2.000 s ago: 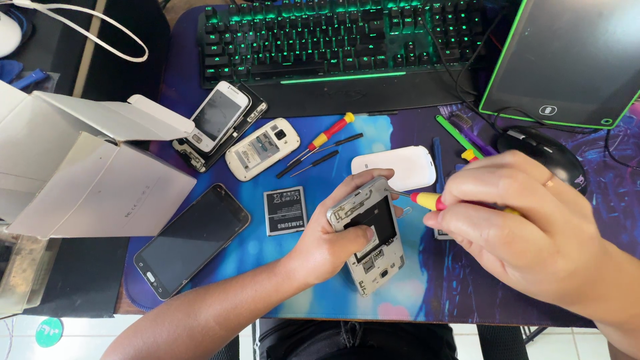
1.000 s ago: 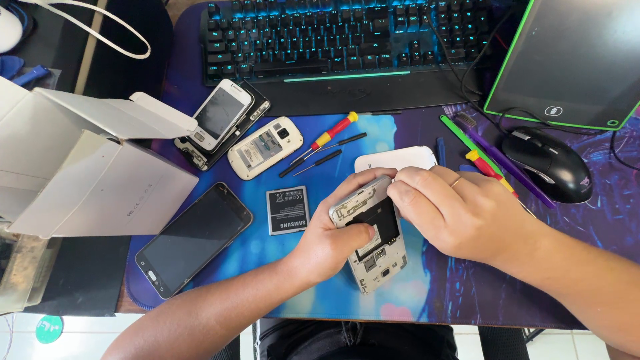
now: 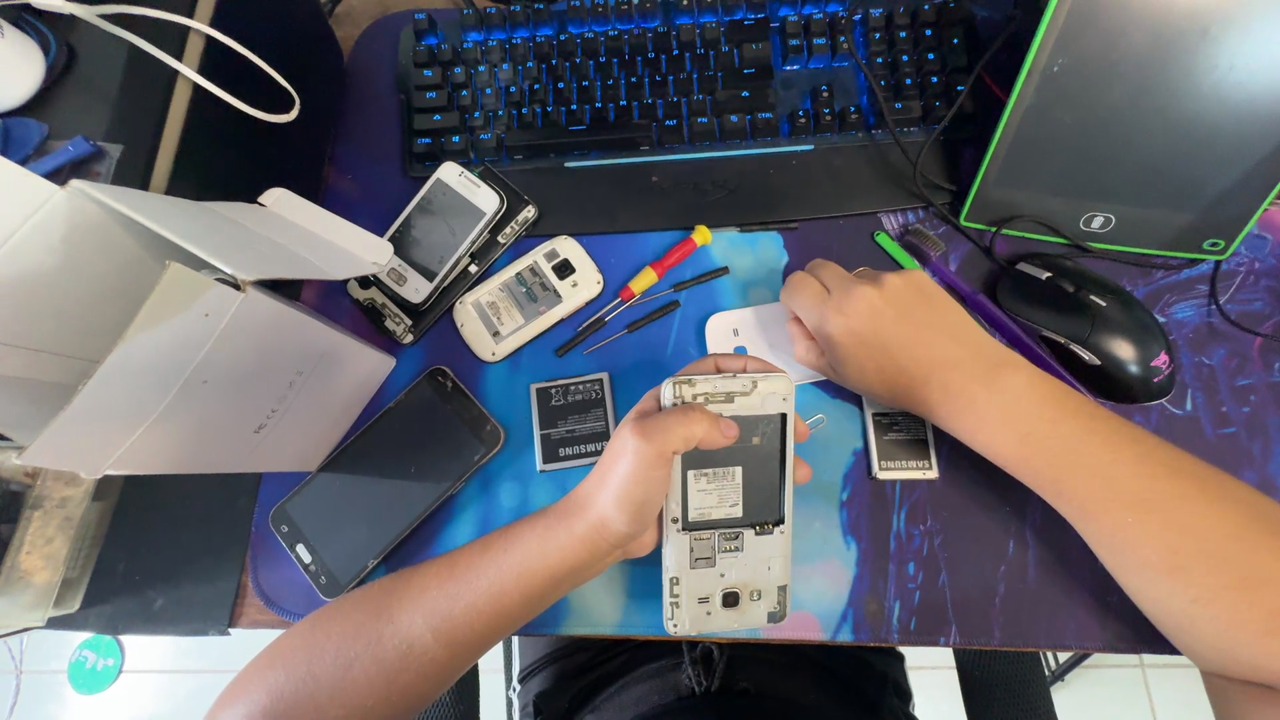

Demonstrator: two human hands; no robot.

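My left hand (image 3: 650,465) grips a white smartphone body (image 3: 730,560) with its back off, the empty battery bay facing up. My right hand (image 3: 860,320) has its fingers on the edge of a white phone back cover (image 3: 745,330); whether they grip it is hidden. A small metal pin (image 3: 817,422) lies beside the phone. One Samsung battery (image 3: 572,420) is to the left, another battery (image 3: 902,440) below my right wrist. A red and yellow screwdriver (image 3: 665,265) lies beside thin dark screwdrivers (image 3: 640,325). Further left is an opened white phone (image 3: 528,298).
A dark-screened smartphone (image 3: 385,480) lies at the left by an open white box (image 3: 200,370). A small white phone (image 3: 445,232) rests on a black phone part. The lit keyboard (image 3: 640,90) is behind; a black mouse (image 3: 1085,325), purple brush (image 3: 990,300) and green-edged tablet (image 3: 1130,120) are at right.
Two seconds ago my right hand held a red and yellow screwdriver near the phone; one second ago its fingers were at the phone's top edge. Now it is at the white cover, and the phone lies flatter to view.
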